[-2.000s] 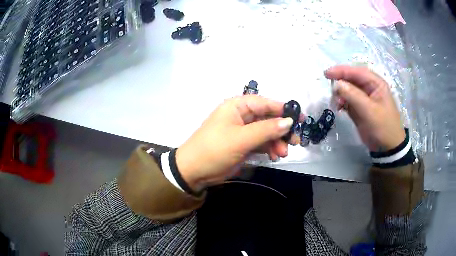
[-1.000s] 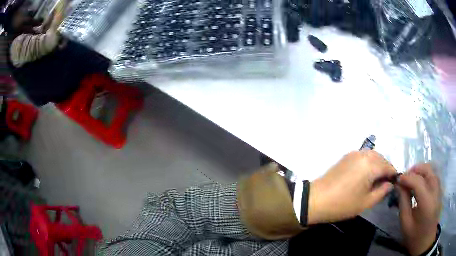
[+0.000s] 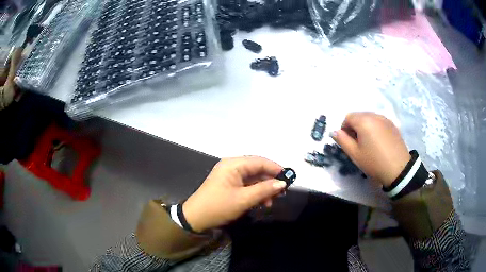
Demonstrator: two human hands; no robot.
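Note:
My left hand [image 3: 232, 192] holds a small black part [image 3: 288, 177] between thumb and fingertips, near the table's front edge; a pale square shows on the part. My right hand [image 3: 373, 143] is at the right over the bench, fingers bent, thumb and index near each other beside a small group of black parts [image 3: 335, 158]. Whether it holds anything tiny cannot be told. One more black part [image 3: 319, 128] lies just left of its fingertips.
Clear trays filled with black parts [image 3: 144, 48] stand at the upper left. Loose black parts [image 3: 266, 65] lie at the upper middle, before a dark heap [image 3: 266, 13]. Clear film [image 3: 426, 122] and a pink sheet [image 3: 415, 40] are at the right. A red stool [image 3: 66, 164] is at lower left.
The view swung left, then back right. My hands were together a second ago and are now apart. The part in my left hand now shows its pale square.

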